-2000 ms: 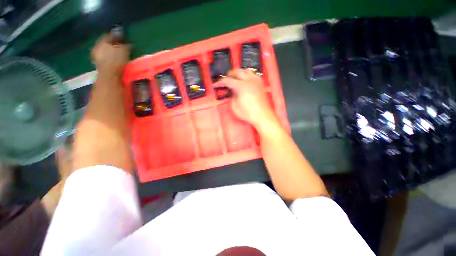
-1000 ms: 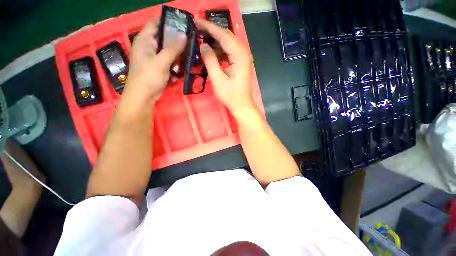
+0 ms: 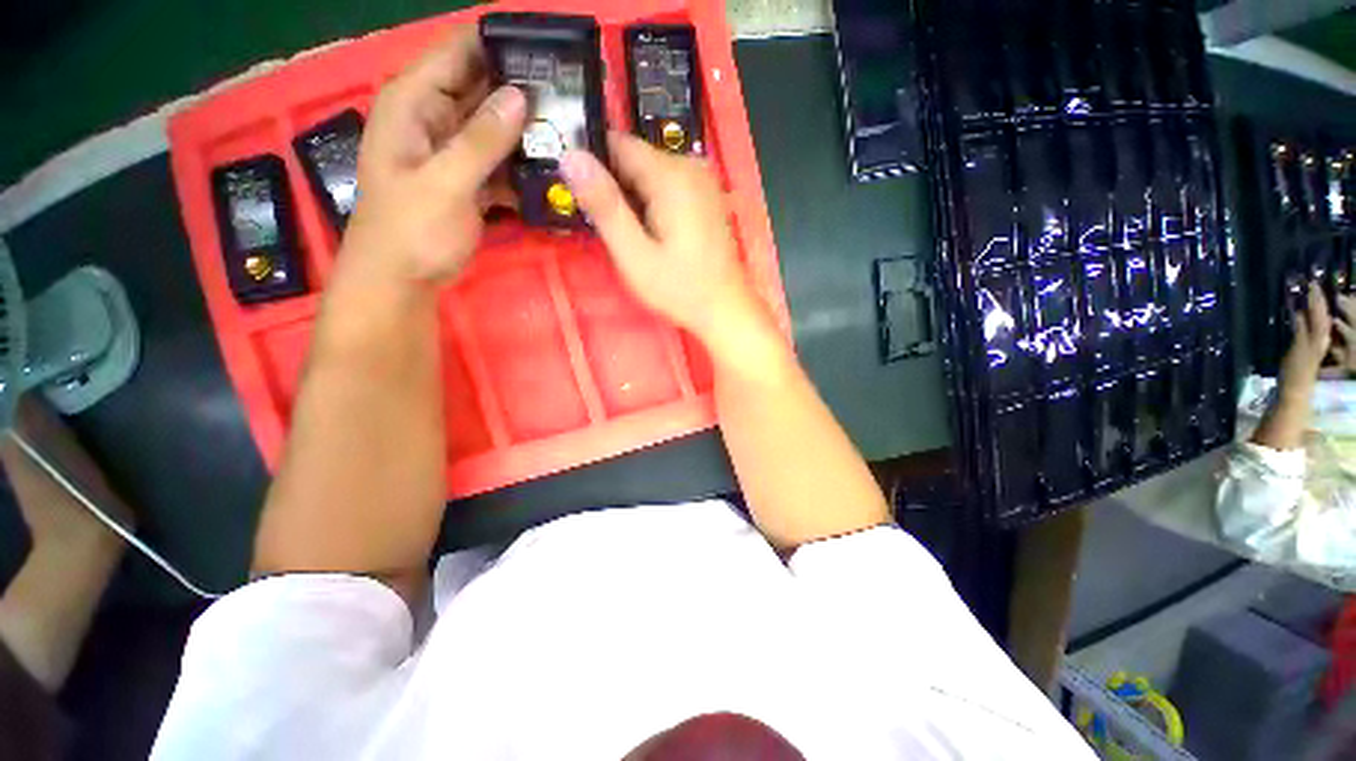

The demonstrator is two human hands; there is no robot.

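A black phone unit (image 3: 544, 97) with a silvery label area and a gold-yellow round spot at its lower end is held over the red pocket tray (image 3: 256, 390). My left hand (image 3: 431, 171) grips its left side, thumb on the face. My right hand (image 3: 662, 223) grips its lower right side, thumb near the yellow spot. A dark frame edge seems to surround the unit; its exact fit cannot be told. Other units lie in the tray's upper pockets, one at the right (image 3: 665, 89) and two at the left, one partly behind my left hand.
Glossy black blister trays (image 3: 1093, 283) are stacked at right. A loose frame (image 3: 903, 308) and a dark flat panel (image 3: 877, 89) lie beside them. A fan (image 3: 86, 339) stands at left. Another person's arm shows at left, and another person's hands (image 3: 1316, 335) at far right.
The black frame, apart from the unit and upright a second ago, now lies against it. The unit has turned to show its face and yellow spot. Another person's hands have appeared at far right.
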